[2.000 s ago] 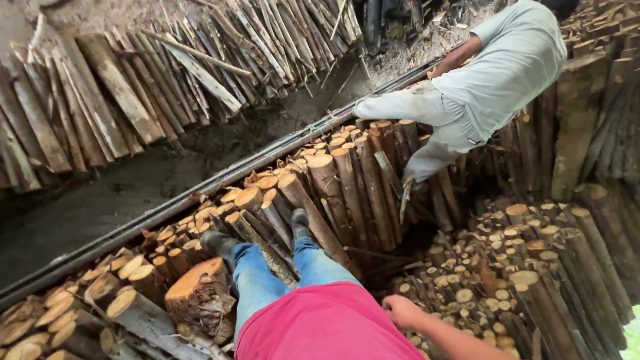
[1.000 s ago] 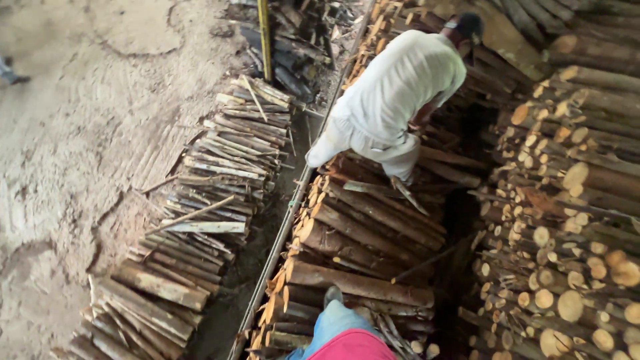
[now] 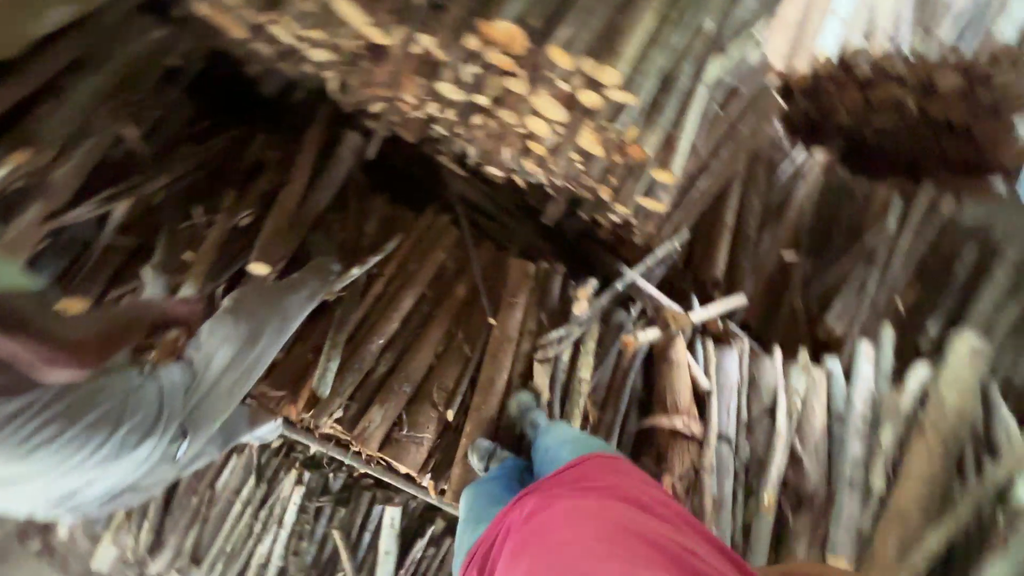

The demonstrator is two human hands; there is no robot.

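Note:
Neither of my hands shows; a strip of what may be my forearm lies at the bottom edge, right of my red shirt [image 3: 592, 520]. Below the shirt are my blue jeans [image 3: 564, 444] and dark boots, standing on stacked wooden logs [image 3: 408, 368]. Another person in light, loose clothes [image 3: 88, 448] bends over the logs at the left, one arm reaching down; what that person's hand touches is blurred.
Cut log ends [image 3: 544, 104] fill a pile at the top. A dark gap [image 3: 400, 176] runs between piles. Thin broken branches [image 3: 608, 296] cross ahead of my boots. Upright poles [image 3: 768, 448] stand at the right. A narrow rail [image 3: 368, 468] edges the logs.
The view has swung strongly. My right hand, seen beside the red shirt two seconds ago, is out of view. The other person now appears at the left.

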